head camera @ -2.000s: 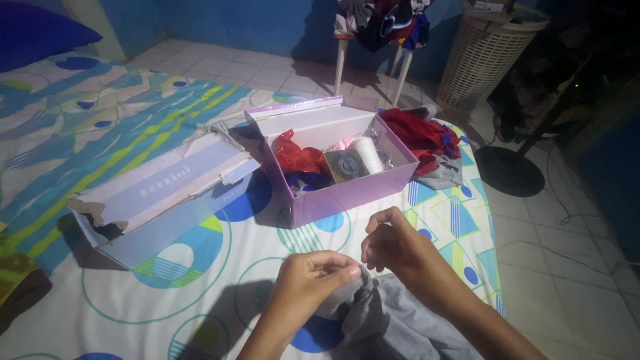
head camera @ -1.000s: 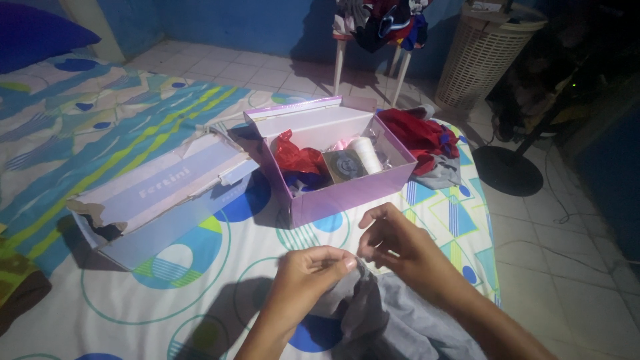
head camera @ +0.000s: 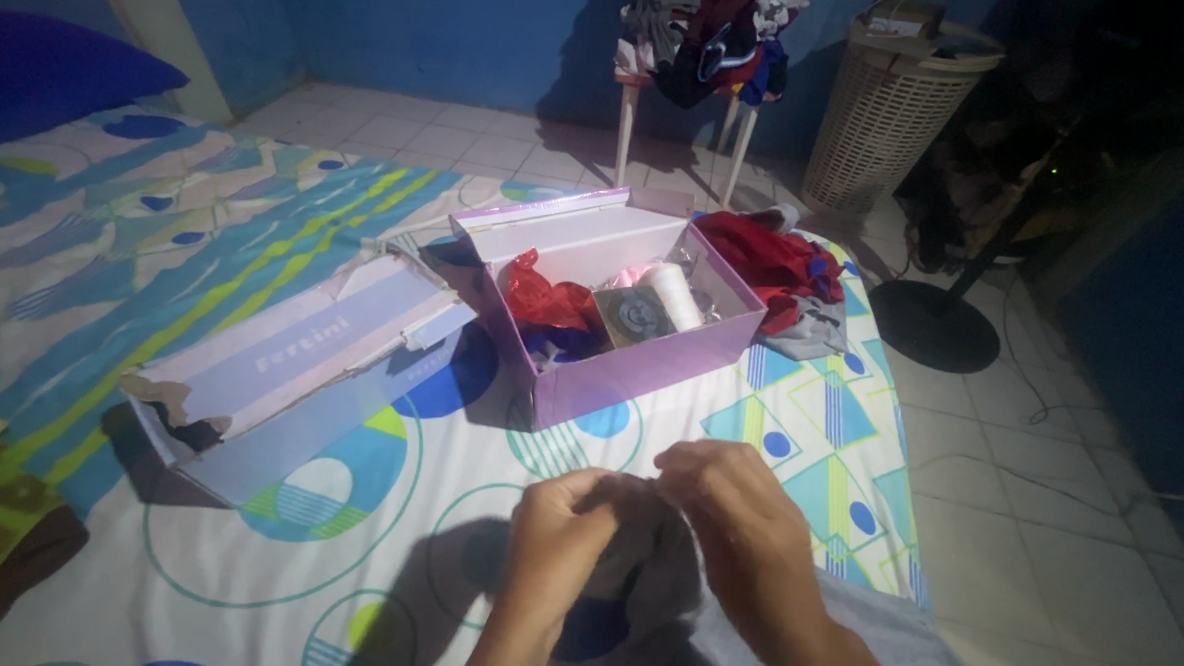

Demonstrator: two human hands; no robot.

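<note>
Low in the view, my left hand [head camera: 564,532] pinches the edge of a grey cloth [head camera: 768,615] between thumb and fingers. My right hand [head camera: 740,518] is close beside it, its fingers bent down at the same edge; what lies between its fingertips is hidden. Beyond both hands stands an uncovered purple cardboard box [head camera: 638,375]. Inside it are a red plastic bag [head camera: 546,294], a white thread cone [head camera: 676,296] and a dark square packet [head camera: 634,315] with a round print.
A torn pale-blue cardboard box [head camera: 296,342] lies left on the patterned bedsheet [head camera: 462,555]. Red and grey clothes [head camera: 777,268] lie behind the purple box. On the floor are a stool [head camera: 627,129] heaped with clothes, a wicker hamper [head camera: 883,120] and a round black stand base [head camera: 936,324].
My right hand has moved down and closer to my left hand, with its fingers now lowered to the cloth. My left hand has kept its pinch. The boxes have not moved.
</note>
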